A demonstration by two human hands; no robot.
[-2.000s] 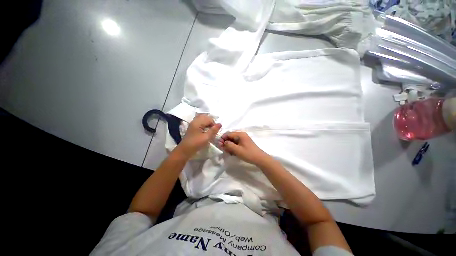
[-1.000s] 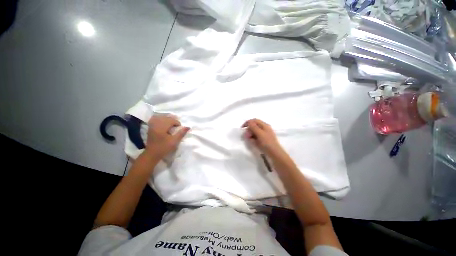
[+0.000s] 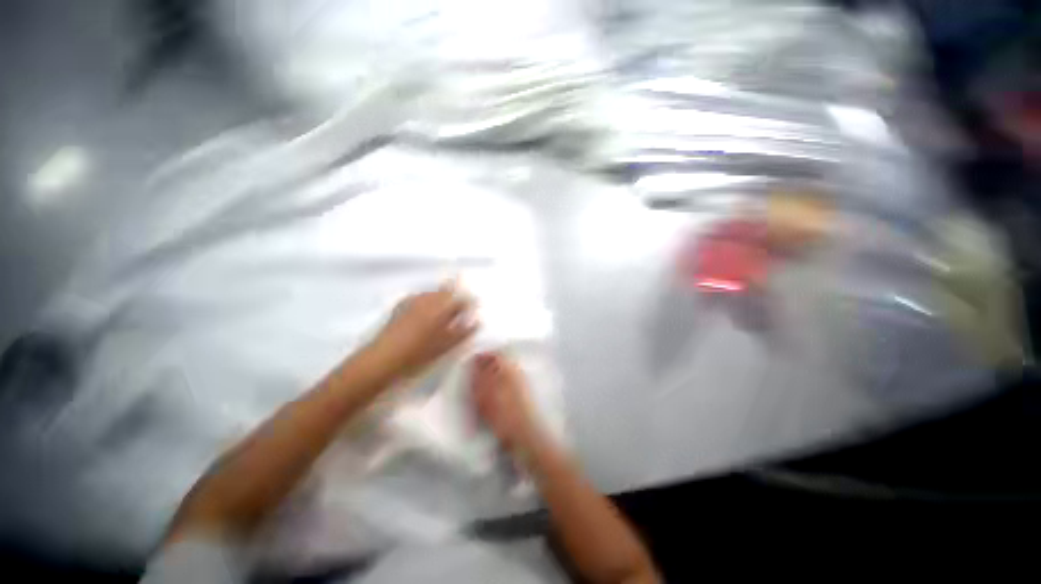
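Observation:
The white shirt (image 3: 285,245) lies spread on the table, its lower hem toward the middle of the view. The picture is strongly blurred. My left hand (image 3: 428,327) is over the shirt near the hem, fingers bent together. My right hand (image 3: 498,394) is just right of it and nearer to me, fingers curled at the hem. I cannot tell whether either hand pinches the cloth. A dark blurred shape at the far left may be the hanger (image 3: 37,371).
A pink-red bottle (image 3: 731,257) with an orange-tan cap lies to the right on the pale table (image 3: 685,399). Shiny clear plastic bags (image 3: 731,126) are stacked beyond it. White garments (image 3: 457,57) lie at the far side. More clear plastic is at the right.
The view has swung right, so shirt, bottle and bags appear further left. My left hand has moved from the collar end to the hem end. My right hand is also nearer the hem.

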